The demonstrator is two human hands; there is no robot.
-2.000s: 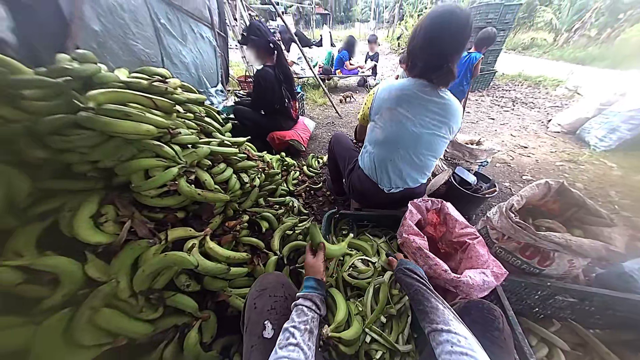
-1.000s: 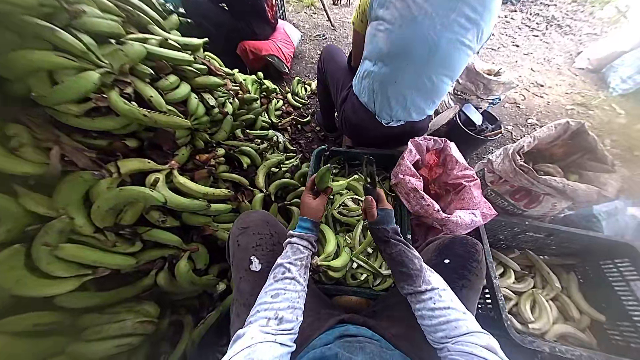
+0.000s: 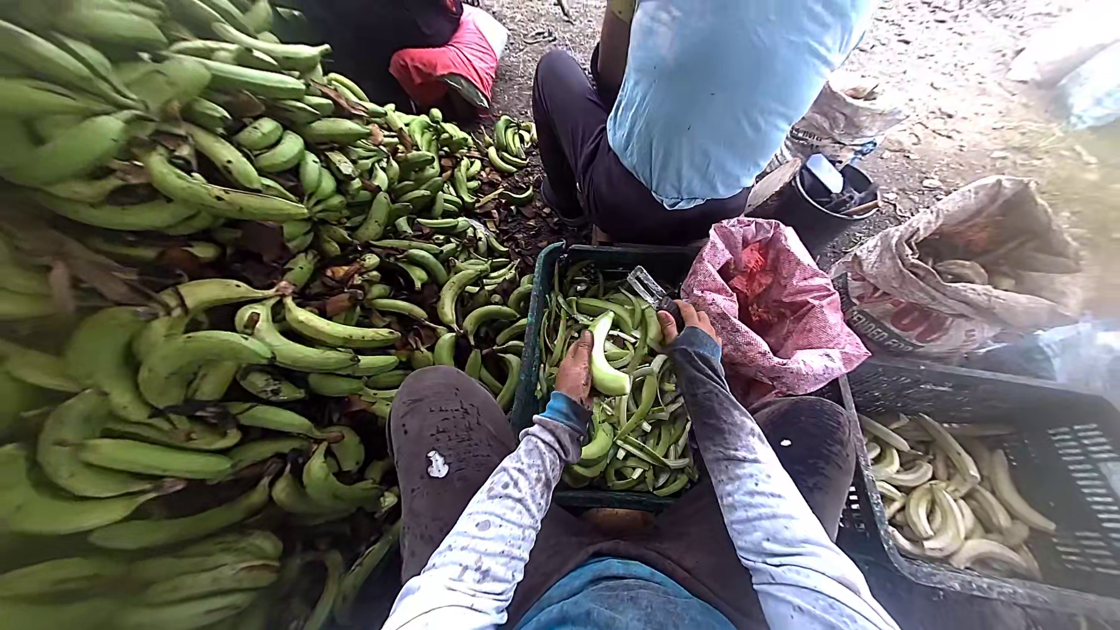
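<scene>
My left hand is closed around a green plantain, partly pale as if some peel is off, held over a dark plastic crate between my knees. In my right hand is a metal-bladed peeling tool, its blade pointing up and away to the left, just beyond the plantain's right side. Strips of green peel and what look like green plantains fill the crate below both hands. The tool's handle is mostly hidden by my fingers.
A large heap of green plantains lies on the left. At the right are a pink woven sack, a crate of peeled plantains, a pale sack and a black bucket. A person in a light blue shirt sits ahead.
The view has tilted down since the first frame. The plantain in my left hand now shows a pale surface, and the tool in my right hand has its blade in plain sight.
</scene>
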